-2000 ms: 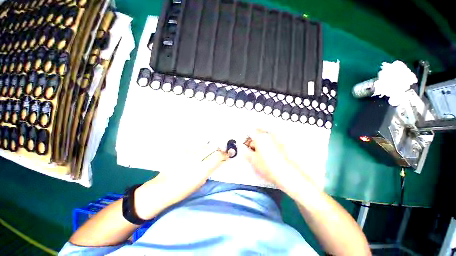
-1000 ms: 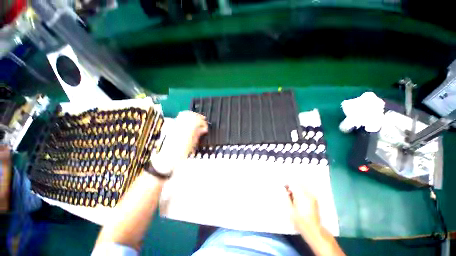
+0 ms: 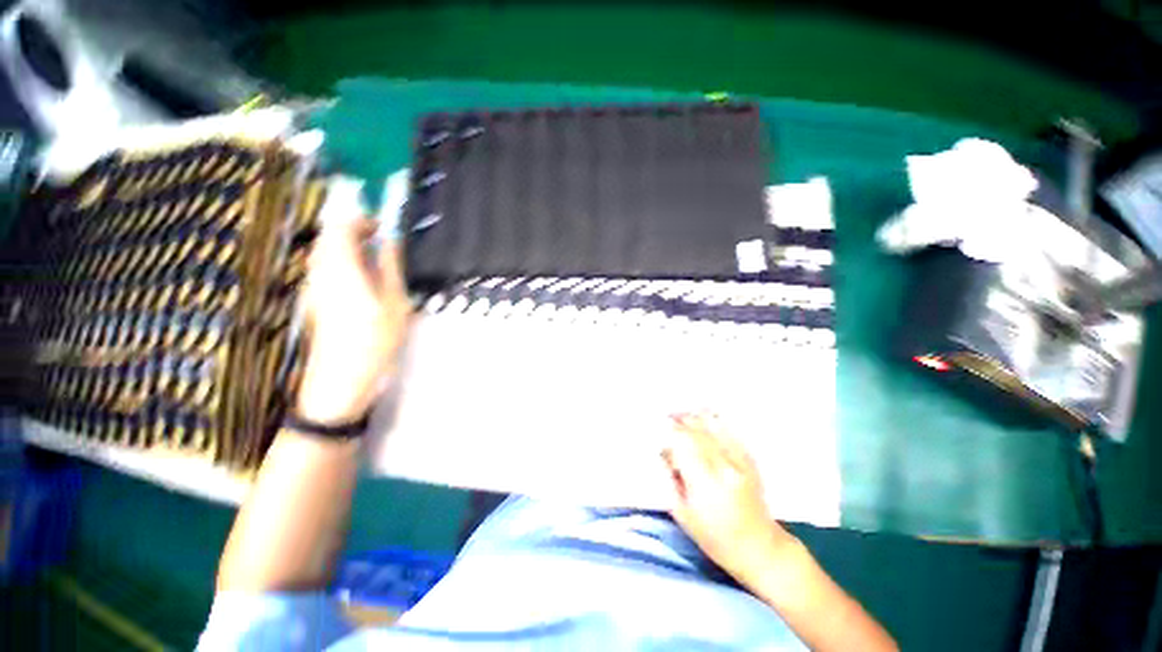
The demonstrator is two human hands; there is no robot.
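The frame is blurred. My left hand (image 3: 351,306) is between the stacked part layers (image 3: 140,293) and the black tray (image 3: 586,191); whether it holds anything cannot be told. My right hand (image 3: 716,490) rests low over the white sheet (image 3: 548,414), fingers curled; a small dark spot shows at its fingertips, too blurred to name. Rows of small black parts with pale ends (image 3: 637,306) stand on the sheet along the tray's near edge. The tray has a few dark parts in its left channels.
A white crumpled cloth (image 3: 975,191) lies at the right beside a dark box fixture (image 3: 956,312) with a silvery top, metal arms and a red light. A cable hangs from the fixture. A blue crate (image 3: 389,576) shows below the bench edge. A pale blurred device stands at upper left.
The view has shifted. My left hand has moved from over the sheet to the tray's left corner, then left towards the stack. A small part now shows in the tray's second channel. My right hand stays low over the sheet.
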